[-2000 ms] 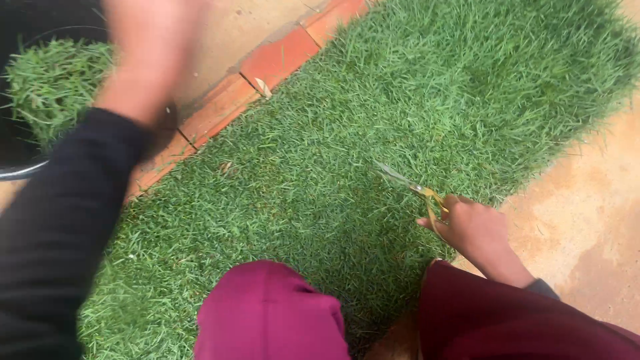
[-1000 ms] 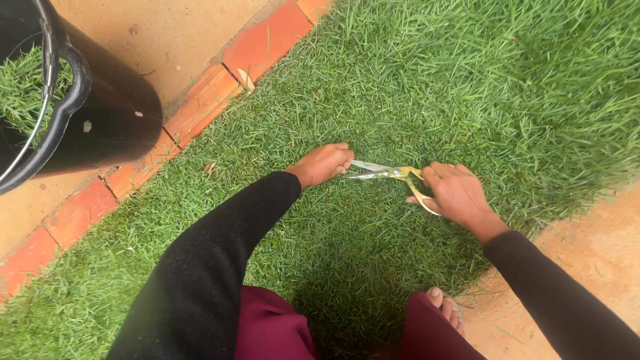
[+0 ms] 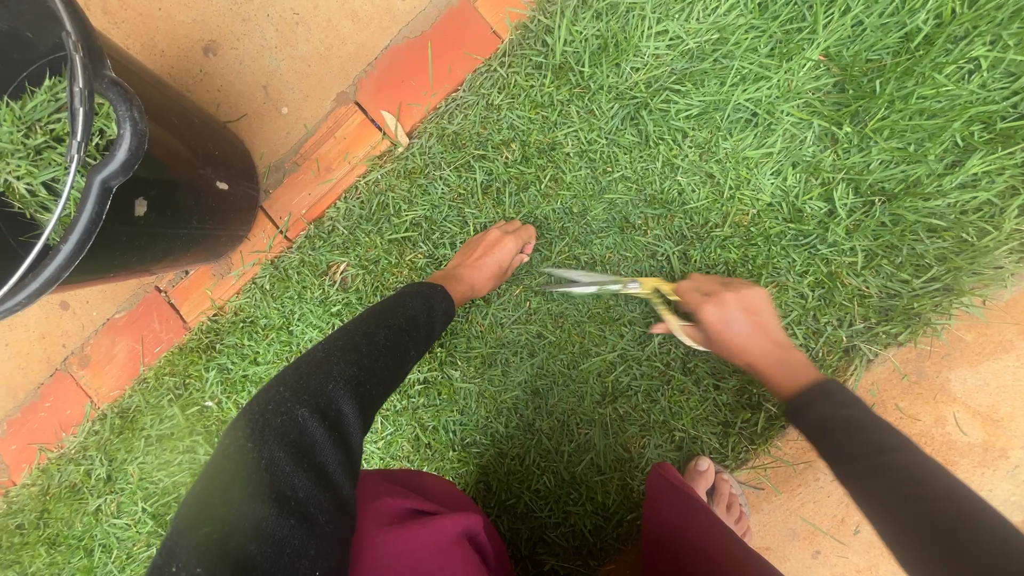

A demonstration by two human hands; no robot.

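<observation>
My right hand [image 3: 732, 328] is closed around the yellow handles of a pair of scissors [image 3: 612, 286]. The metal blades point left and stand a little apart, low over the grass [image 3: 576, 376]. Just left of the blade tips, my left hand [image 3: 490, 260] is down at the grass with its fingers curled in; whether it pinches any blades of grass cannot be seen. The right hand is slightly blurred.
A black plastic bucket [image 3: 184, 168] with a metal handle stands at the upper left, cut grass [image 3: 48, 152] inside. A red brick edging [image 3: 320, 164] runs diagonally beside the lawn. My bare foot [image 3: 720, 496] is at the lower right, near the paving [image 3: 920, 448].
My left hand, near the bucket two seconds ago, came down to the grass by the scissors. Since one second ago, a gap has opened between it and the blade tips. The scissors stayed in my right hand.
</observation>
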